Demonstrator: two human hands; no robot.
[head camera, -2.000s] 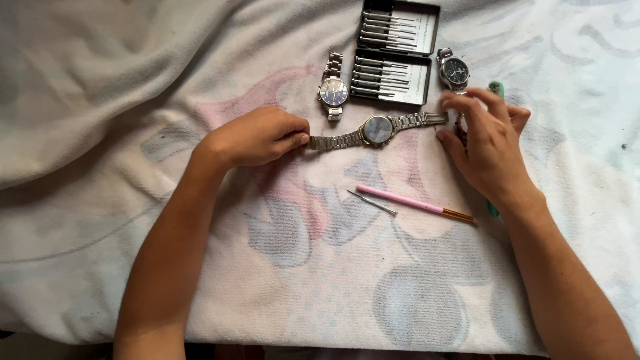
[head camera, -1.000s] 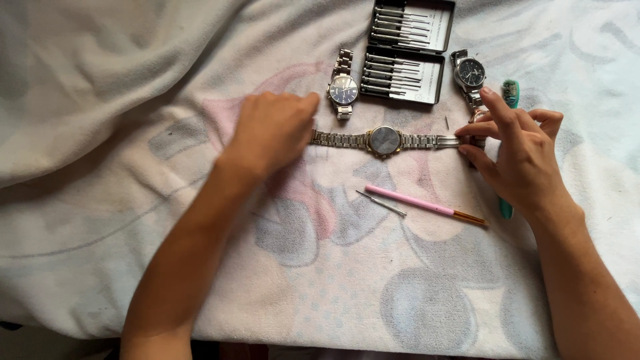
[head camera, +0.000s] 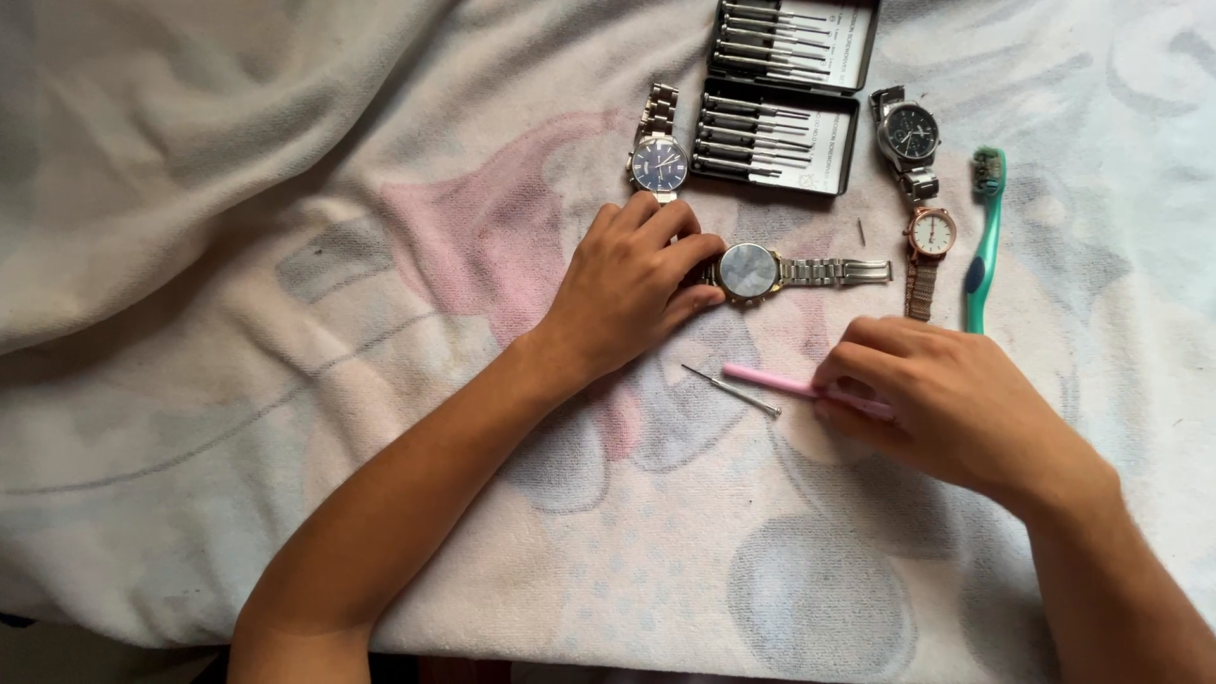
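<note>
A metal-band wristwatch (head camera: 748, 272) lies stretched out, its grey round face up and its clasp end to the right. The fingers of my left hand (head camera: 632, 285) rest on its left side by the case and cover that part of the band. My right hand (head camera: 936, 408) pinches a pink pen-like stick (head camera: 768, 379) by its middle, and its right end is hidden under the palm. Just left of that hand a thin precision screwdriver (head camera: 731, 389) lies on the cloth, close to the stick. A small metal pin (head camera: 862, 232) lies above the clasp.
A patterned fleece blanket (head camera: 608, 570) covers the surface, with folds at the left. Behind are a blue-faced watch (head camera: 657, 163) and an open black screwdriver case (head camera: 774, 180). To the right lie a black-faced watch (head camera: 909, 131), a rose-gold watch (head camera: 930, 233) and a green toothbrush (head camera: 988, 242).
My right hand has moved from the clasp end of the watch down to the pink stick and taken hold of it. My left hand now covers the left part of the band.
</note>
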